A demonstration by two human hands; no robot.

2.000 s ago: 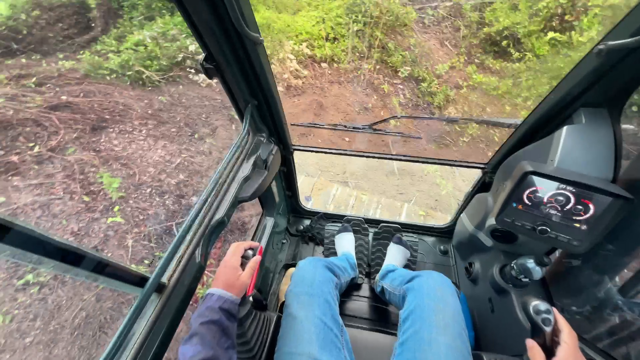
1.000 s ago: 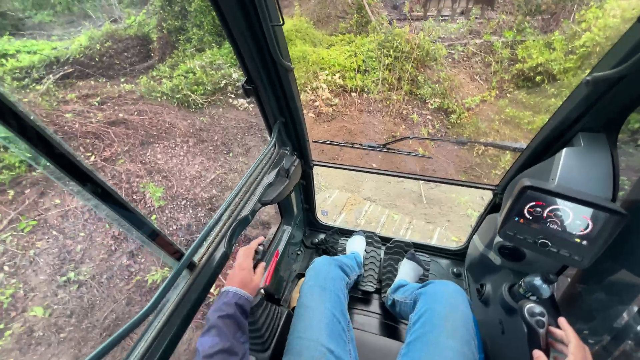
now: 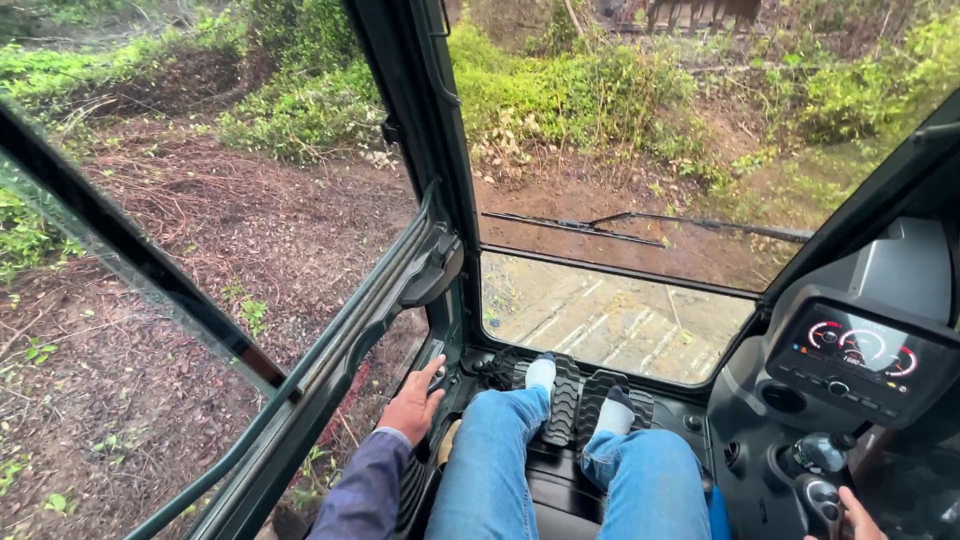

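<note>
My left hand is at the left control lever, thumb and fingers spread around its rounded top. At the lower right, my right hand is around the right control lever; most of this hand is cut off by the frame edge. Beyond my jeans-clad knees, my left foot and right foot, in light socks with dark toes, rest on or against the ridged black foot pedals. A lit display monitor with round gauges stands above the right lever.
A wiper crosses the windshield. Below it, a metal track shows through the lower glass. Brown soil, cut branches and green bushes lie outside. A toothed bucket is partly visible at the top. A clear bottle stands beside the right lever.
My left hand's fingers are more spread, and the red strip beside that hand earlier no longer shows there. The outside scene has shifted, bringing the bucket into view. Both feet remain at the pedals.
</note>
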